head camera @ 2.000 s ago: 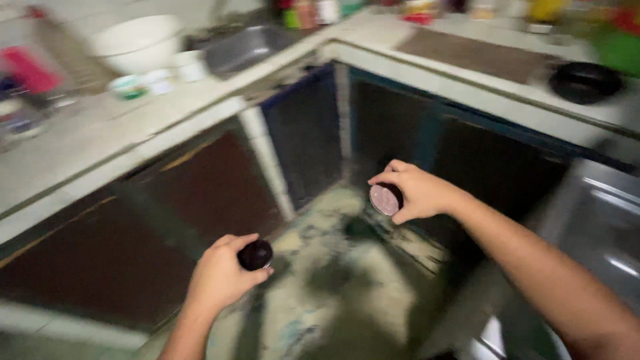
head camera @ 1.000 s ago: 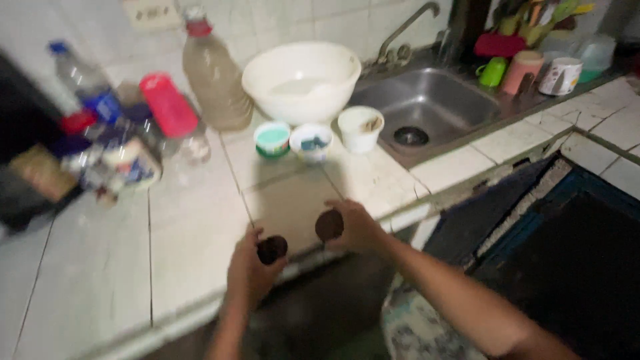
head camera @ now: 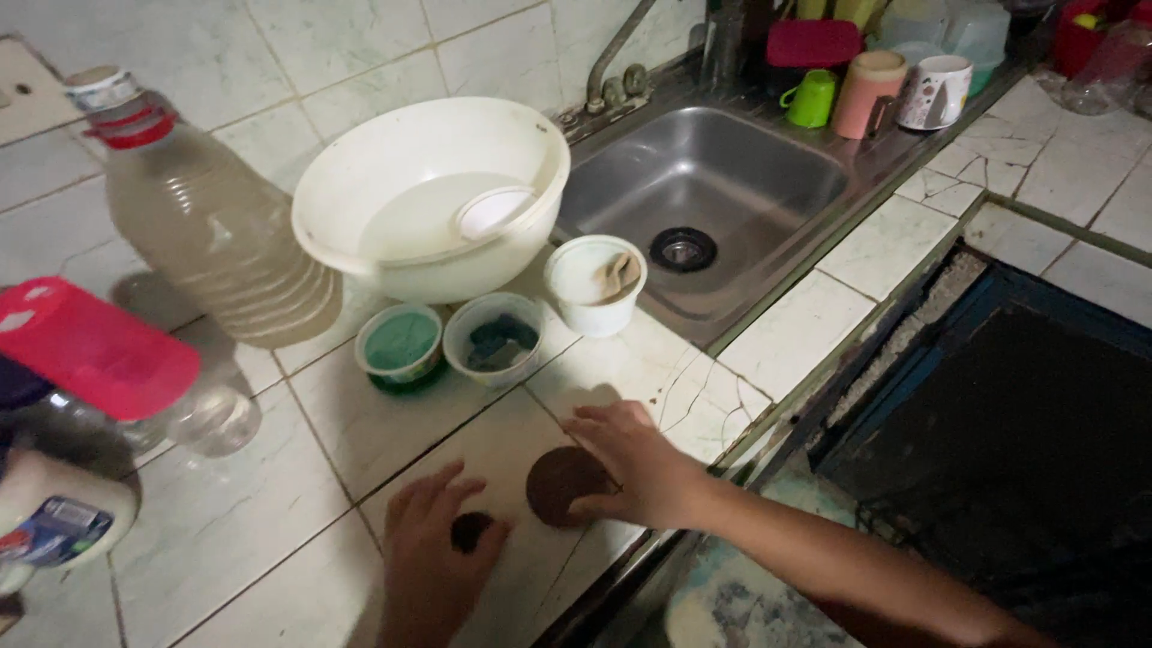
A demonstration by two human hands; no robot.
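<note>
On the white tiled counter, my right hand [head camera: 634, 463] has its thumb and fingers around the edge of a round brown disc-like thing [head camera: 565, 487]. To its left, my left hand [head camera: 441, 531] curls around a small dark round thing [head camera: 470, 532], partly hidden by the fingers. Just behind them stand a tub with green contents [head camera: 400, 340], a clear tub with dark bits [head camera: 494, 337] and a white tub with a brownish piece in it [head camera: 595, 286]. A large white basin [head camera: 423, 261] holds cloudy liquid and a white thing.
A steel sink [head camera: 720, 180] lies behind on the right, with a green cup [head camera: 812, 99] and mugs beyond it. A large plastic bottle of cloudy liquid [head camera: 216, 225] and a pink-capped container [head camera: 99, 346] stand at left. The counter's front edge runs beneath my right forearm.
The view has swung left from the corner cabinets to the counter by the sink. Both hands, held over the floor two seconds ago, are now at the counter with the round things.
</note>
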